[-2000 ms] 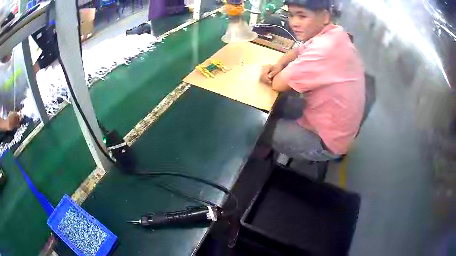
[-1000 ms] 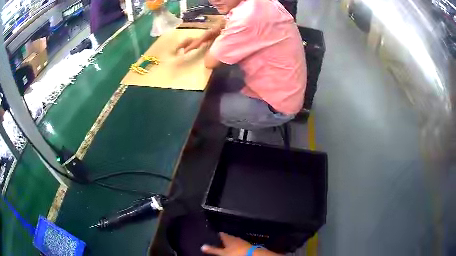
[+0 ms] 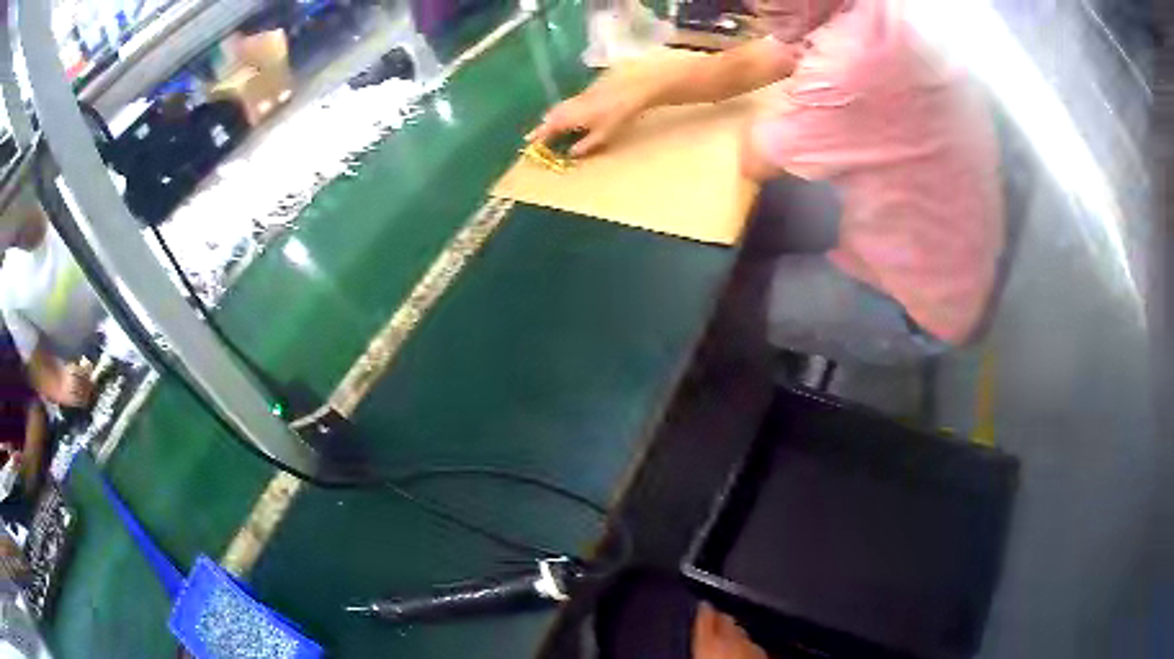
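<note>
A black, empty crate (image 3: 863,541) stands low at the right, beside the bench. A small part of my right hand (image 3: 725,637) shows at the bottom edge, against the crate's near side; its fingers are mostly hidden or cut off, so its grip cannot be told. My left hand is out of the picture. A black electric screwdriver (image 3: 464,599) lies on the green bench, its thin tip to the left and its cable looping behind it. A blue bin (image 3: 196,603) of tiny silvery pieces is at the bottom left.
A person in a pink shirt (image 3: 895,167) sits beyond the crate, a hand on a yellow-and-green part (image 3: 550,157) on a tan sheet (image 3: 644,193). A grey post (image 3: 142,283) rises at the left. Another worker (image 3: 52,303) is across the belt.
The camera view has swung left since a second ago. My right hand, spread beside the crate then, now shows only partly at its near side. The other person's hand has reached the yellow-and-green part.
</note>
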